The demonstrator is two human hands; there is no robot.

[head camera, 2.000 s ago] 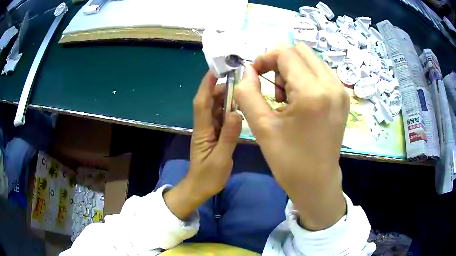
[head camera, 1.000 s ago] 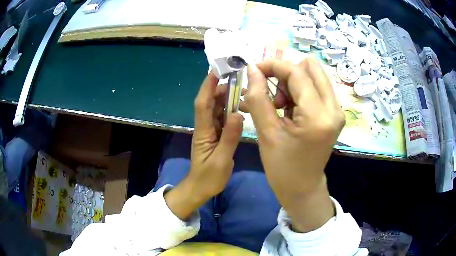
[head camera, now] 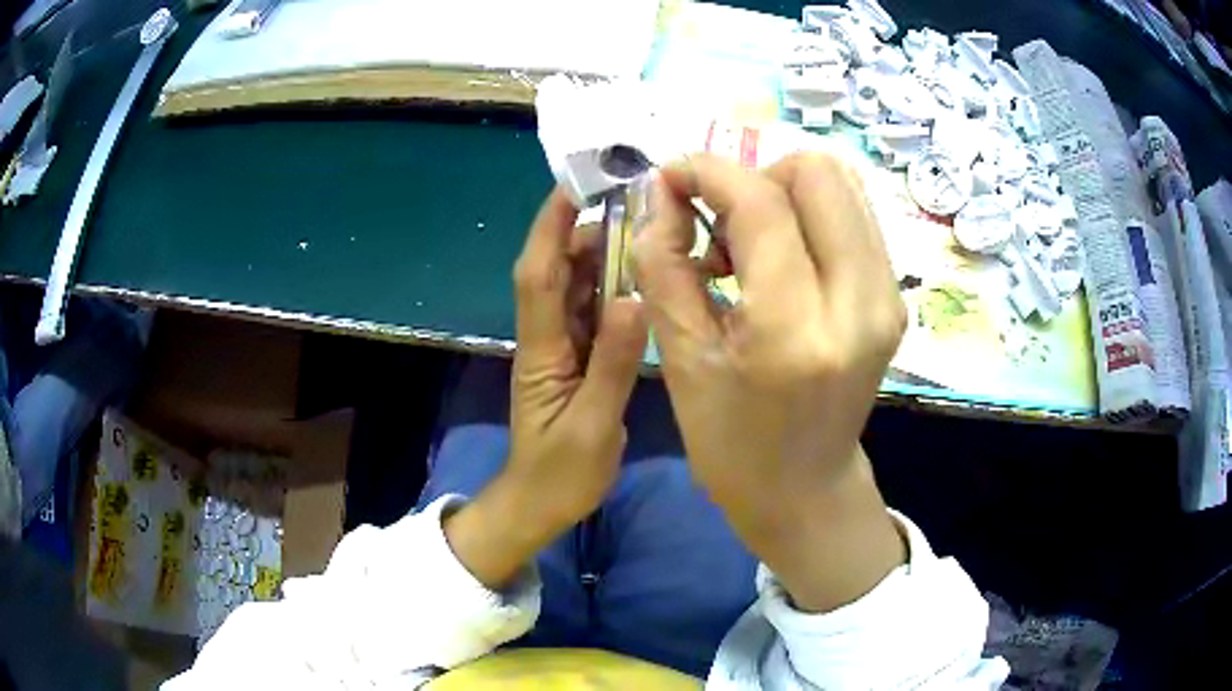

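A slim lamp housing (head camera: 618, 257) with a yellowish inside stands upright between my hands. A white plastic end fitting (head camera: 581, 135) with a round dark hole sits at its top. My left hand (head camera: 561, 365) grips the housing from the left, thumb in front. My right hand (head camera: 777, 324) is at the housing's top right, thumb and index finger pinched beside the hole. The dark wire seen earlier is hidden or too blurred to tell, so what my right fingertips hold is unclear.
A heap of white plastic fittings (head camera: 935, 182) lies at right on a printed sheet (head camera: 946, 354). Newspaper rolls (head camera: 1115, 257) lie at the right edge. A pale board (head camera: 405, 41) lies at the back, a white strip (head camera: 95, 189) at left. An open carton (head camera: 314, 500) stands below the dark green bench (head camera: 338, 223).
My right hand has moved left and closer to the housing's top. The dark wire seen at my right fingers earlier no longer shows clearly. My left hand keeps its grip, shifted slightly left.
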